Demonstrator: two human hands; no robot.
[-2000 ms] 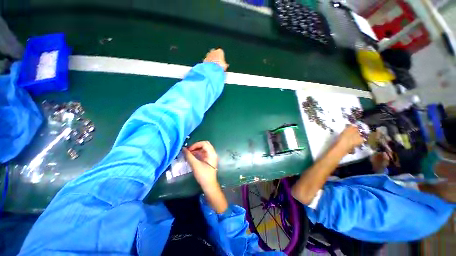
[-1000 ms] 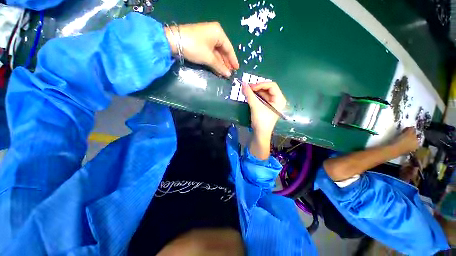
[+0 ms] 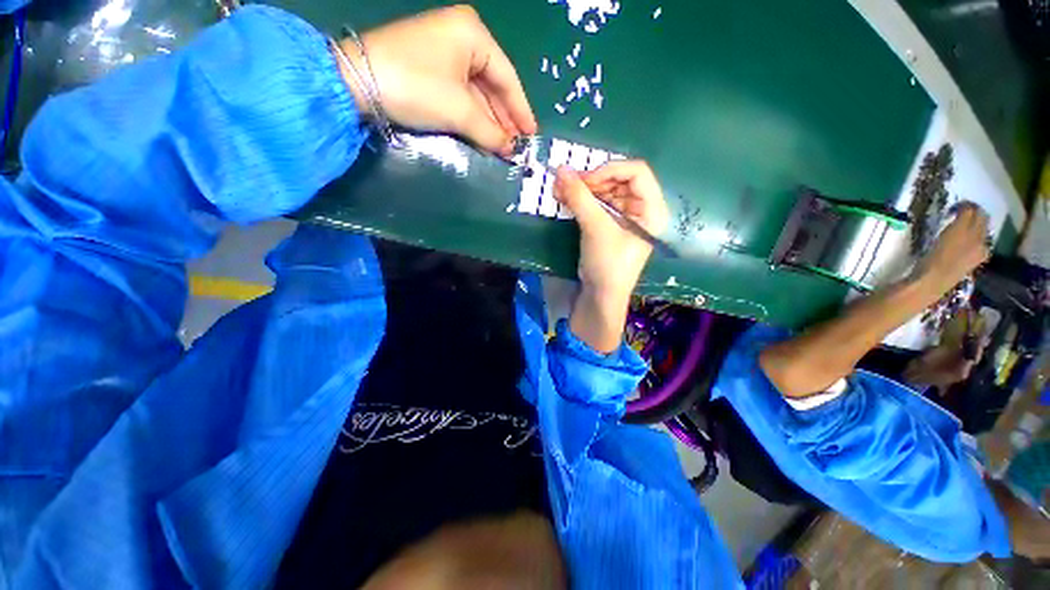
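My left hand [image 3: 443, 78], with thin bracelets at the wrist, pinches a small dark and silver assembly [image 3: 520, 148] between thumb and fingertips. My right hand [image 3: 617, 226] holds thin tweezers [image 3: 628, 216] like a pen, their tip pointing at the small assembly. A white sheet with dark parallel lines [image 3: 538, 194] lies flat on the green mat under and between my hands. Small white pieces [image 3: 583, 85] lie scattered beyond the sheet. Whether the tweezer tip holds a white piece is too small to tell.
A reel with green rims on a dark stand [image 3: 844, 240] stands to the right. Beyond it, small dark parts [image 3: 930, 188] lie on a white surface, where another person's hand [image 3: 957, 244] works. The bench's front edge [image 3: 461, 256] runs before me. A purple-rimmed wheel [image 3: 687, 375] is below.
Over the last second my left hand with the assembly has come slightly closer to the tweezers and sheet. Earlier my left arm was stretched out across the bench. The neighbour's hand has moved up.
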